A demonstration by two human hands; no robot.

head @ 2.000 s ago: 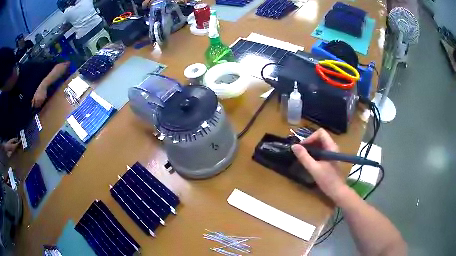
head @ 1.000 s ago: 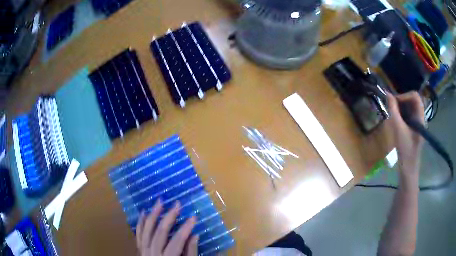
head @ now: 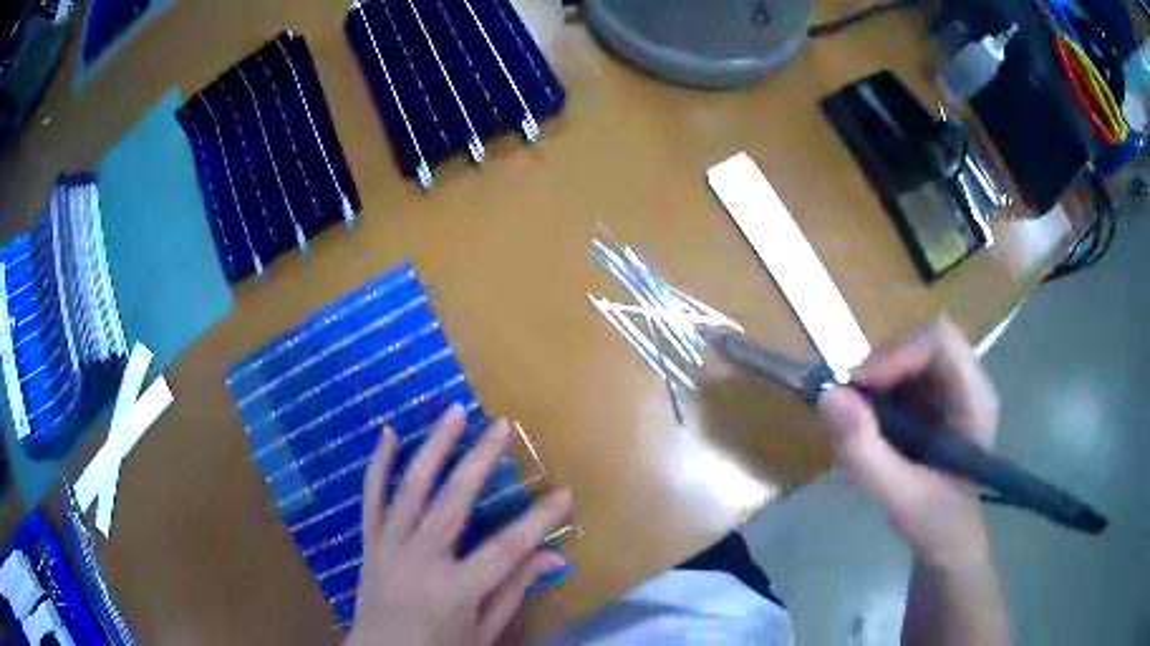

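The bright blue solar cell sheet [head: 360, 404] with pale parallel lines lies on the table in front of me. My left hand [head: 454, 536] lies flat on its lower right part with fingers spread. My right hand [head: 914, 442] is closed on the soldering iron [head: 971, 467], a black pen-like handle whose dark metal end points left to the pile of short bus ribbon [head: 656, 309]. I cannot tell if the tip touches the pile. Thin ribbon ends stick out past the blue sheet's right edge.
A white strip [head: 788, 259] lies right of the pile, with the black iron rest [head: 908, 177] beyond. Dark tabbed cells [head: 271, 152] lie at the far side, beside a grey machine base [head: 700, 38]. Crossed white strips [head: 120, 435] and a stack on a teal mat [head: 164, 252] are at left.
My right hand has moved left with the soldering iron, from the rest to the ribbon pile. My left hand stays on the blue sheet, now further right on it. The view has shifted down.
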